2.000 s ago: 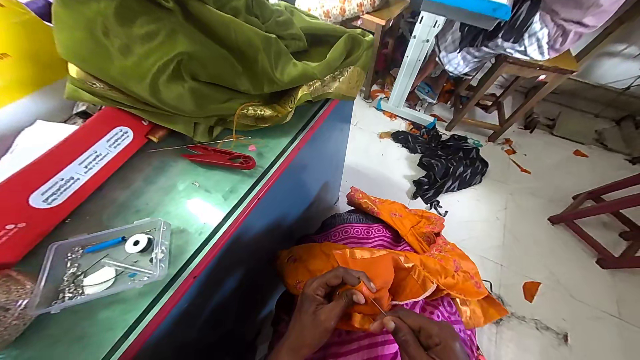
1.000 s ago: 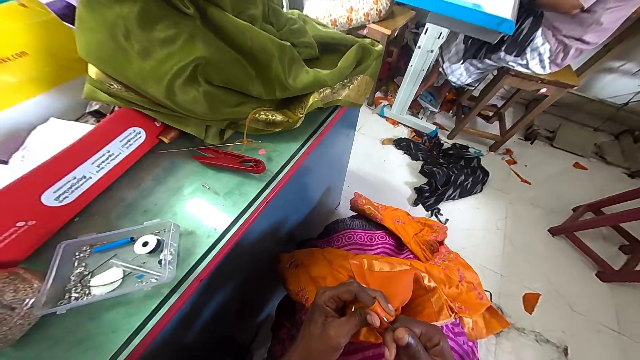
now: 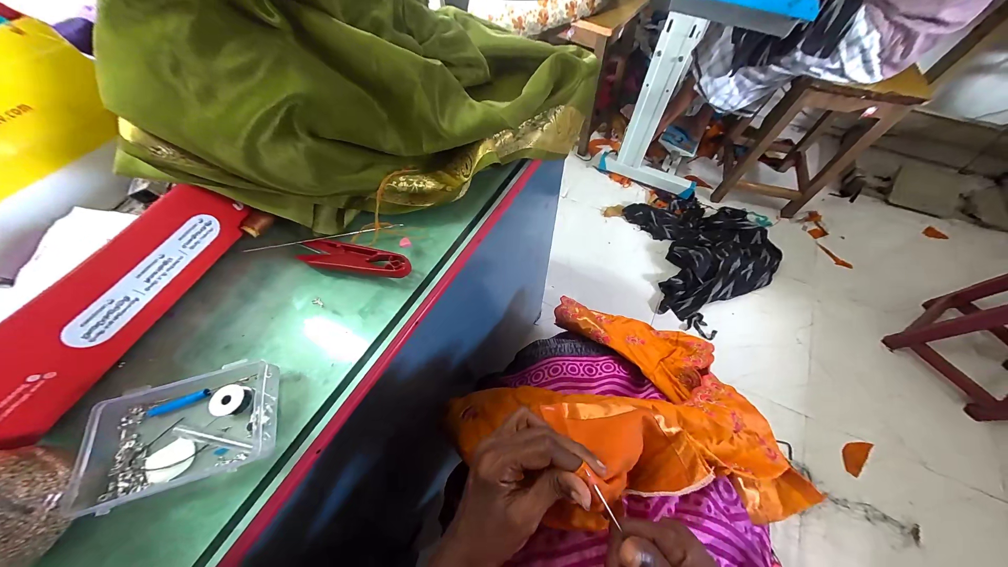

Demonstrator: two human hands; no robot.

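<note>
Orange embroidered cloth lies over magenta patterned cloth on the lap. My left hand pinches a small fold of the orange cloth between thumb and fingers. At the lower edge of the view, my right hand grips a thin needle, whose far end meets the fold by my left fingertips. Red thread snips rest on the green tabletop, beside a long thin metal needle or rod and some loose orange thread. A clear plastic box there holds pins, a bobbin and a blue tool.
Green cloth with a gold border is heaped at the table's back. A red box lies to the left. Black patterned cloth and orange scraps are on the floor, near a wooden stool where a person sits.
My hands have drawn apart slightly since a second ago, and the needle now shows between them. My left hand still pinches the orange cloth.
</note>
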